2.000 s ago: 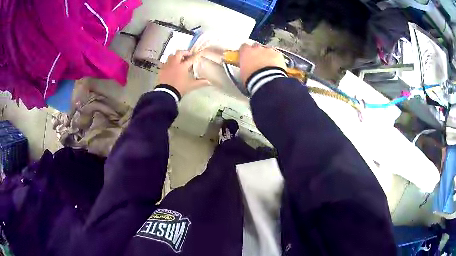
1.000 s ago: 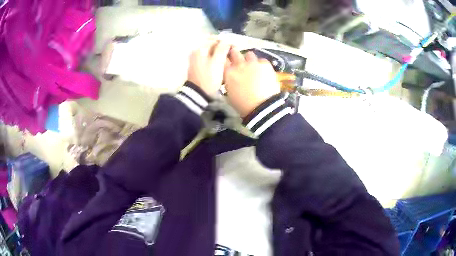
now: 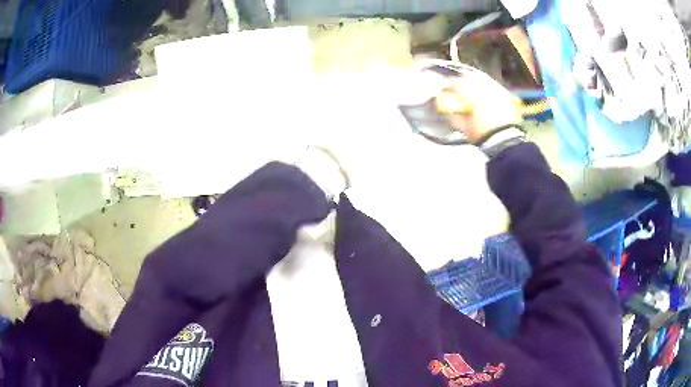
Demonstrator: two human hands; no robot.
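A pale garment, overexposed to white, lies lengthwise over the board (image 3: 250, 113); its folds and edges are mostly lost in glare. My right hand (image 3: 485, 106) is closed on the yellow-orange handle of the steam iron (image 3: 432, 121), which rests on the white cloth at the board's right part. My left hand (image 3: 322, 170) is washed out near its cuff, at the board's near edge. Its fingers cannot be made out, nor whether it holds anything.
A blue crate (image 3: 57, 45) is at the far left. Blue crates (image 3: 492, 272) stand below the board at right. A blue bag (image 3: 564, 91) and whitish cloth (image 3: 636, 60) are at the far right. Beige garments (image 3: 68, 272) and a dark heap (image 3: 53, 344) lie at lower left.
The view has swung right; the magenta garments have left it. My right hand and the iron have moved right along the board, apart from my left hand, which was beside them.
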